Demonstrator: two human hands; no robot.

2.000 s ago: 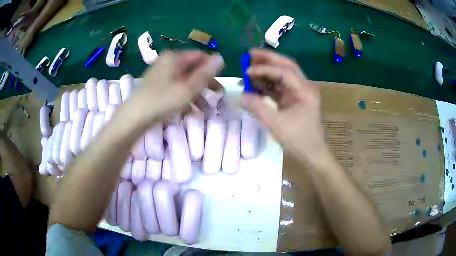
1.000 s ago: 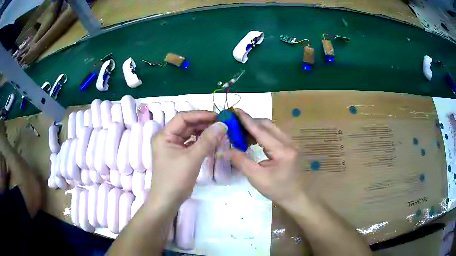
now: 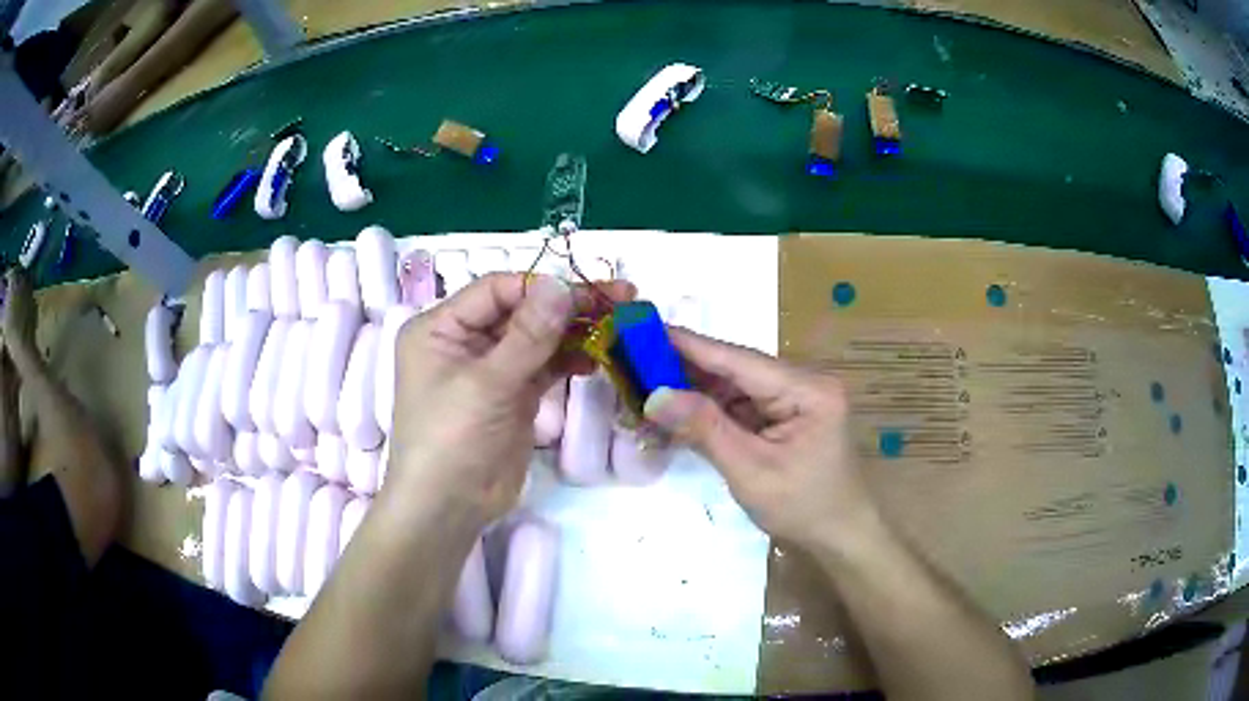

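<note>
My right hand (image 3: pixel 767 431) grips a blue battery (image 3: pixel 649 351) with a tan-brown pad along its left side. My left hand (image 3: pixel 480 390) pinches the thin red and yellow lead wires (image 3: pixel 573 263) beside the battery's top end. A green circuit board (image 3: pixel 563 189) hangs free at the far end of the wires, above the edge of the belt. Both hands are bare and above the white sheet (image 3: pixel 658 575). The fingertips of my left hand partly hide the wires.
Rows of pale pink housings (image 3: pixel 281 377) lie at left. Beyond, the green belt (image 3: pixel 685 192) carries a white shell (image 3: pixel 659 107) with blue inside and several battery assemblies (image 3: pixel 825 140). Brown printed cardboard (image 3: pixel 1014 411) lies at right. Another person's arms (image 3: pixel 151 62) show at upper left.
The hands came together around the battery after being apart. Since a second ago, the left thumb has moved from the battery to the wires, and the board now stands more upright.
</note>
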